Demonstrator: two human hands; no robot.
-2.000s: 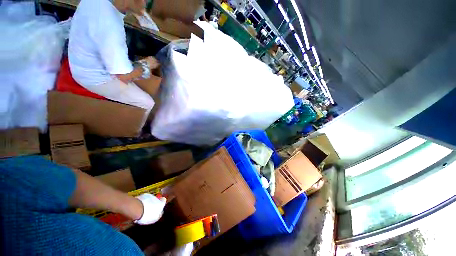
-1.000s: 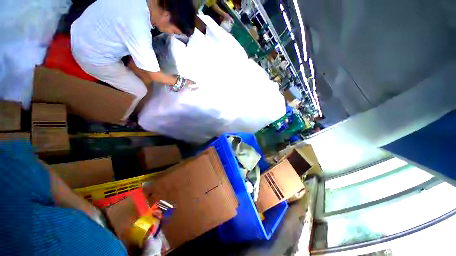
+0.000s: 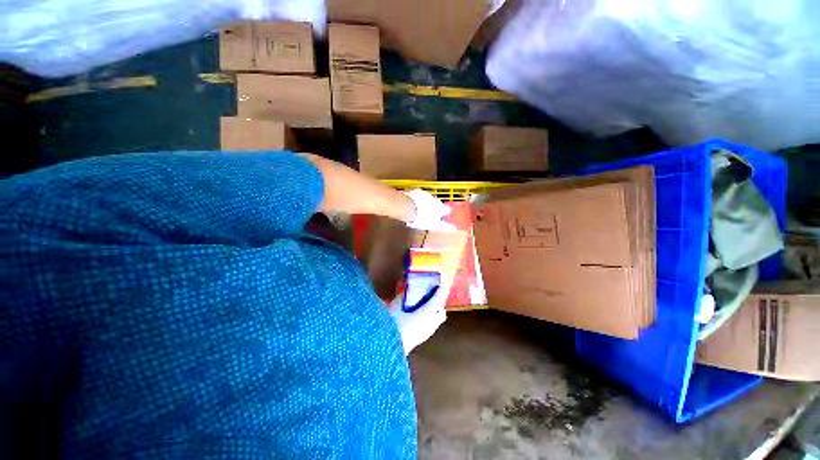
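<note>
A small brown carton lies on a red surface in front of me. My left hand, in a white glove, is at the carton's upper edge and holds it; its fingertips are blurred. My right hand, also gloved in white, grips the tape gun. The tape gun's blue-edged body and orange part are over the carton, near its right side. My body and blue sleeve hide part of the carton's left side.
A stack of flat carton blanks leans against a blue bin holding grey-green cloth. A yellow crate rim borders the red surface. Several brown cartons stand on the dark green floor beyond. Large white bags are at the top.
The view has swung down and towards the left, and the seated person is out of view. My left hand now shows at the carton, and the tape gun is over it.
</note>
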